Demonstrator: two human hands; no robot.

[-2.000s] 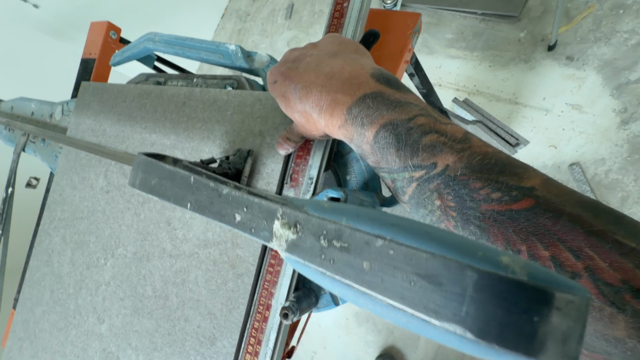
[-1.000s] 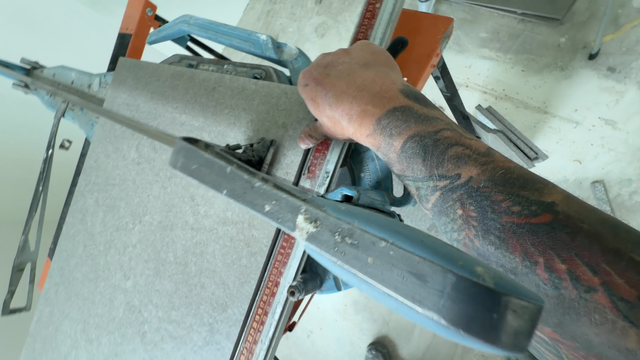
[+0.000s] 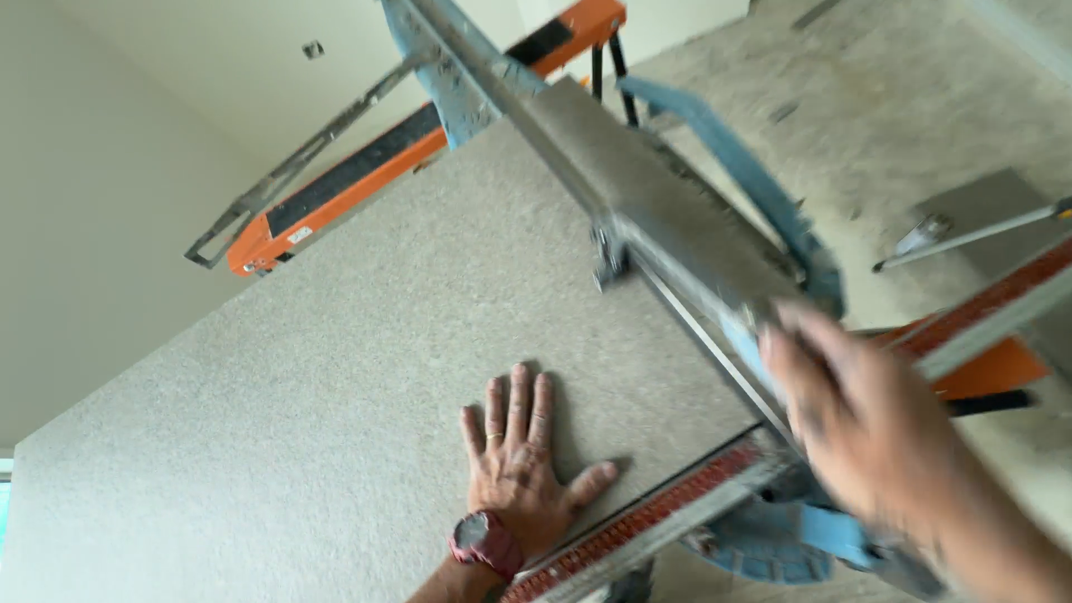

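Observation:
A large grey tile (image 3: 335,368) lies across a blue manual tile cutter (image 3: 754,544). My left hand (image 3: 519,477), with a ring and a red-strapped watch, presses flat on the tile, fingers spread, close to the red-scaled metal fence (image 3: 645,536). My right hand (image 3: 846,402), blurred, is closed around the lever handle (image 3: 712,285) of the cutter, above the rail at the tile's right part. The dark scoring head (image 3: 610,258) sits by the handle's far end, over the tile. Part of the handle is hidden by my right fingers.
Orange-and-black sawhorse supports (image 3: 360,184) stand beyond and to the right of the cutter. A black metal arm (image 3: 318,138) sticks out at the upper left. A blue curved side arm (image 3: 737,159) lies at right. On the concrete floor are a grey tile piece (image 3: 988,209) and a metal rod (image 3: 971,239).
My left hand has come into view, flat on the tile. A hand that was at the red-scaled fence is no longer there; my right hand now holds the lever handle. The view has turned strongly.

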